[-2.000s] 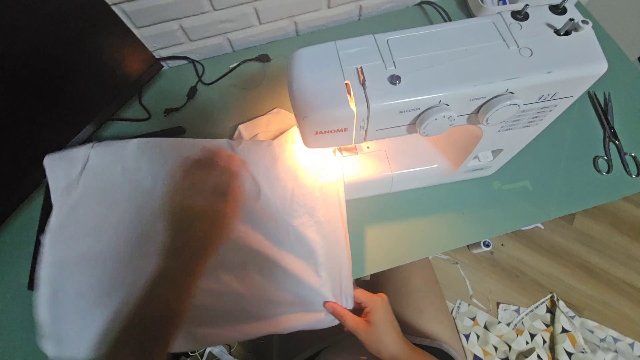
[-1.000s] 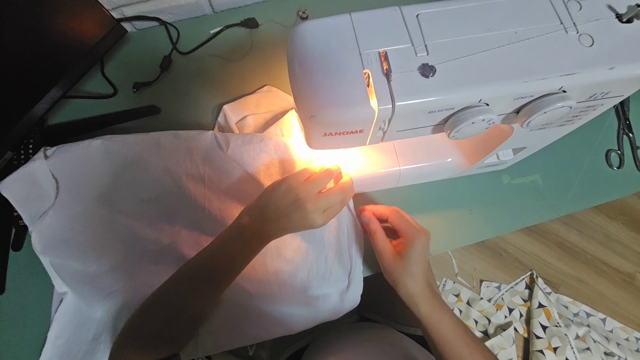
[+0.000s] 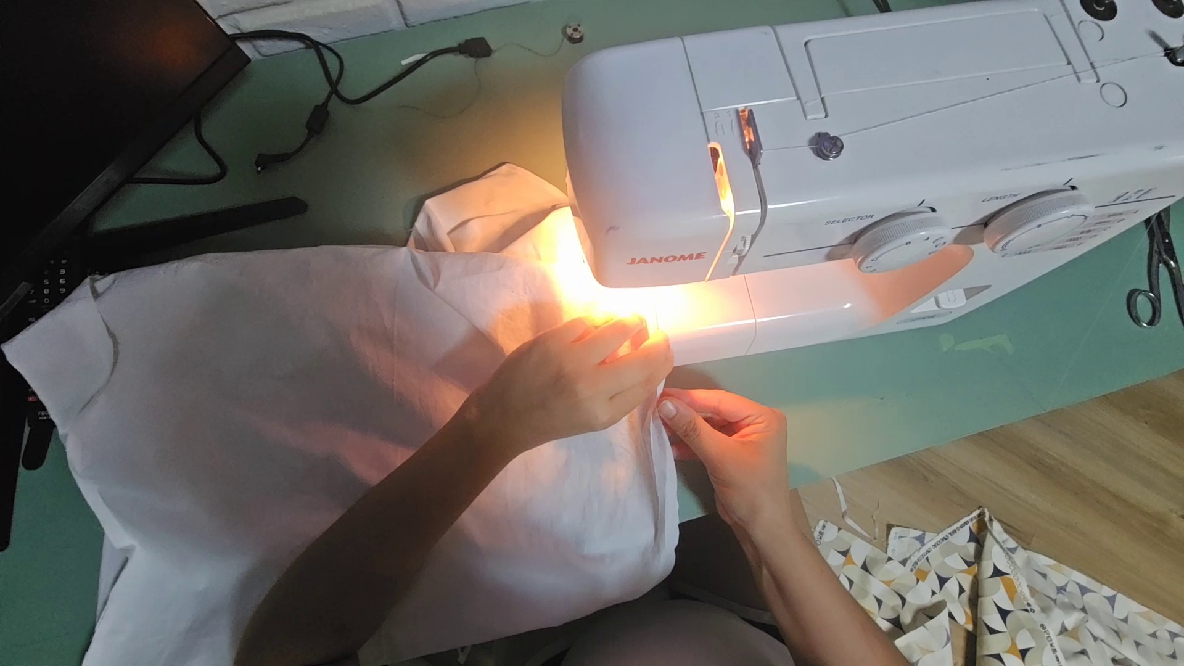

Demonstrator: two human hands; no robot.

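Observation:
A white Janome sewing machine (image 3: 832, 157) stands on the green table, its lamp glaring over the needle area, so the needle and presser foot cannot be made out. White fabric (image 3: 277, 407) spreads to the left of the machine, and its right edge runs under the head. My left hand (image 3: 587, 379) rests on the fabric just in front of the needle area, fingers bent at the edge. Just below and to the right, my right hand (image 3: 731, 444) pinches the fabric's edge between thumb and fingers.
A dark monitor (image 3: 102, 111) stands at the upper left, with black cables (image 3: 338, 79) behind the fabric. A small bobbin (image 3: 573, 33) lies near the wall. Scissors (image 3: 1147, 277) lie at the right. Patterned fabric (image 3: 1017, 592) is at the lower right, by the wooden floor (image 3: 1064, 444).
My left hand has moved from over the middle of the fabric to the edge near the needle. My right hand has moved up along the edge from the fabric's lower corner. The view has shifted closer.

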